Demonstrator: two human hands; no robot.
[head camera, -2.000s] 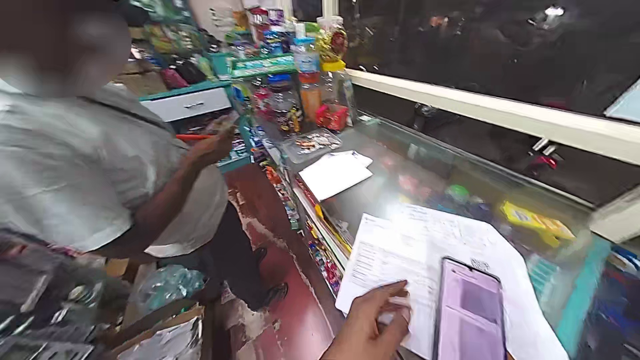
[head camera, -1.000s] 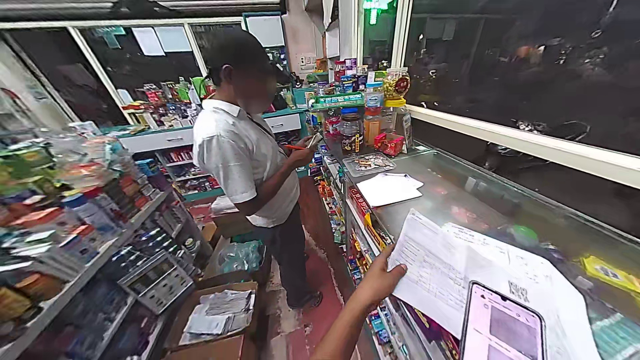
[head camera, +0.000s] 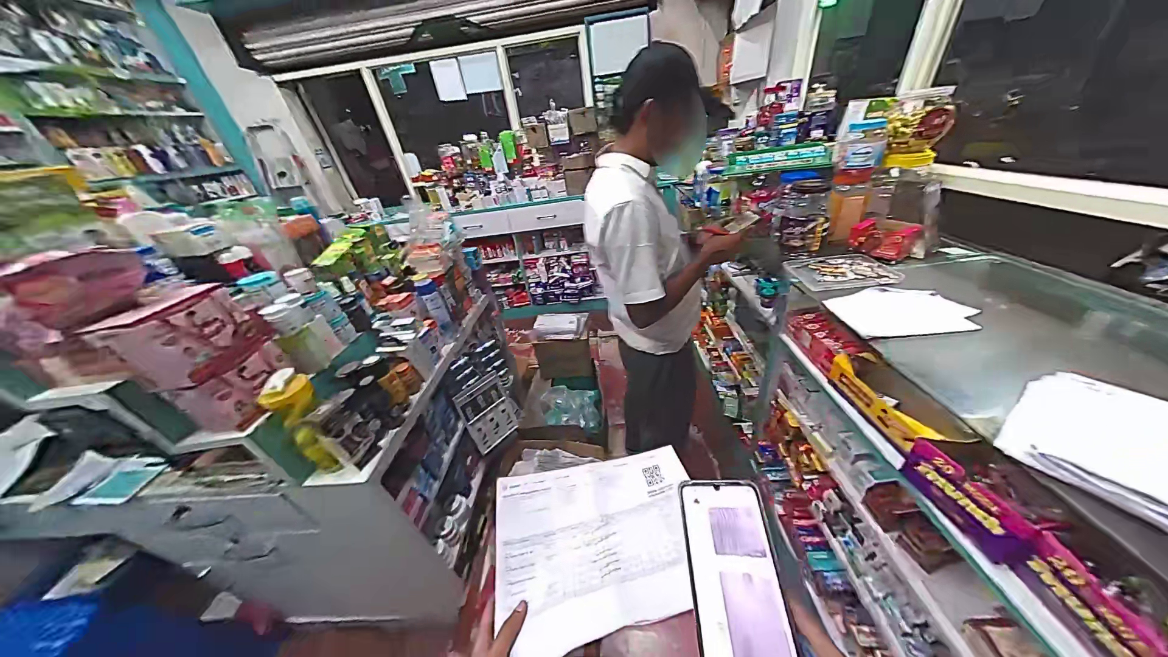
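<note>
My left hand (head camera: 509, 631) shows at the bottom edge, its thumb over the lower left corner of a printed paper sheet (head camera: 589, 547) with a printed code at the top right. Just right of the sheet, a smartphone (head camera: 737, 566) with a lit screen stands upright, overlapping the sheet's edge. Part of my right hand (head camera: 810, 625) appears behind the phone's lower right side, holding it; most of that hand is hidden or out of frame.
A person (head camera: 643, 255) in a white shirt stands ahead in the aisle, holding something small. On the right runs a glass counter (head camera: 1022, 292) with white papers (head camera: 899, 312) and a paper stack (head camera: 1095, 438). Crowded shelves (head camera: 429, 392) line the left; open cartons (head camera: 561, 351) sit on the floor.
The view has swung left. The printed sheet, over the counter earlier, is now held up over the aisle with the phone beside it. My left hand has moved with the sheet.
</note>
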